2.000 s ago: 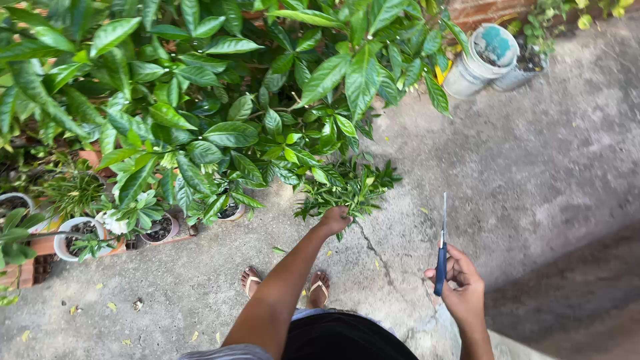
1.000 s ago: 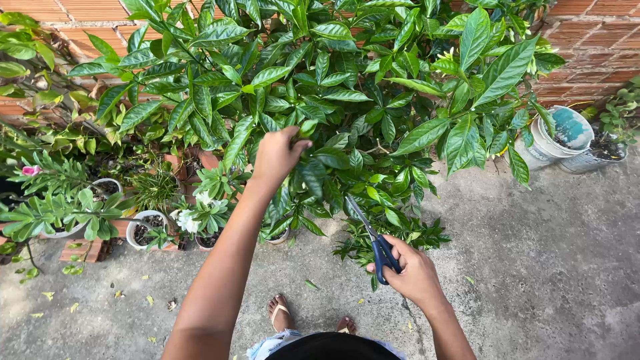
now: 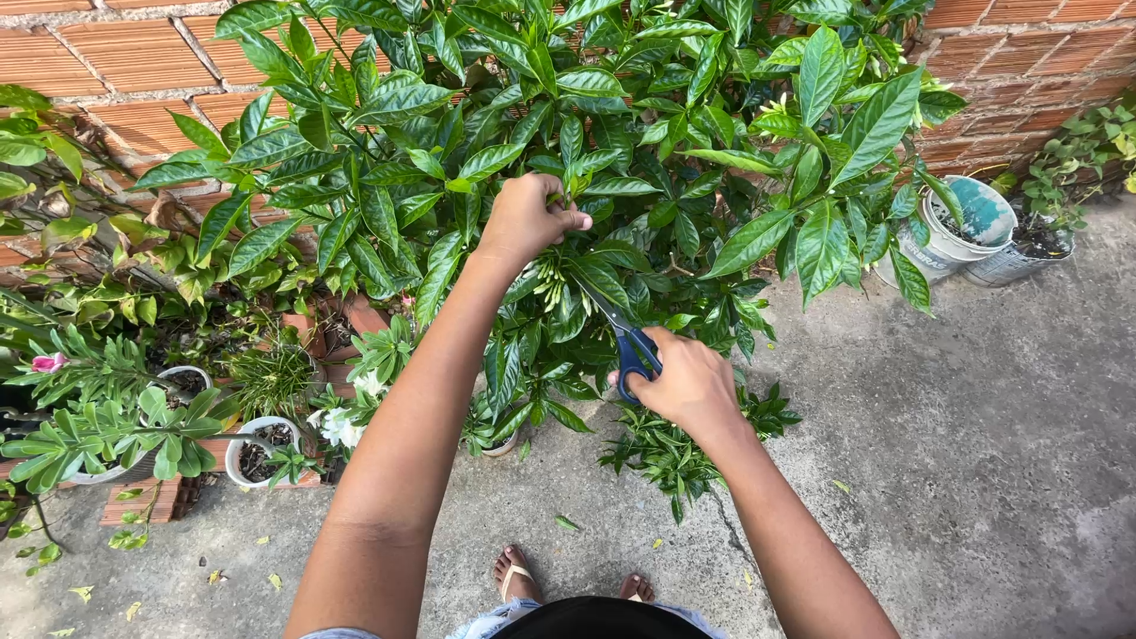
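Note:
A large leafy green shrub [image 3: 390, 106] with glossy leaves fills the upper middle of the head view. Among its leaves my left hand [image 3: 532, 217] pinches a leafy stem between thumb and fingers. Lower and to the right, my right hand [image 3: 683, 377] holds scissors with dark blue handles [image 3: 635, 355]. Their blades point up and left into the foliage, partly hidden by leaves, beside a cluster of pale green buds [image 3: 561, 288] below my left hand. A heap of leafy cuttings [image 3: 666, 457] lies on the concrete ground below the shrub, partly behind my right wrist.
A brick wall [image 3: 133, 53] stands behind the shrub. Potted plants, one in a white pot [image 3: 238, 457], line the left side near loose bricks [image 3: 151, 501]. At the right are a white bucket [image 3: 941, 244] and another pot [image 3: 1021, 262]. My sandaled feet [image 3: 517, 577] stand on cracked concrete [image 3: 932, 426].
My left hand was at the heap of cuttings two seconds ago and is now up in the shrub. My right hand has brought the scissors from over the concrete into the leaves. The view has shifted.

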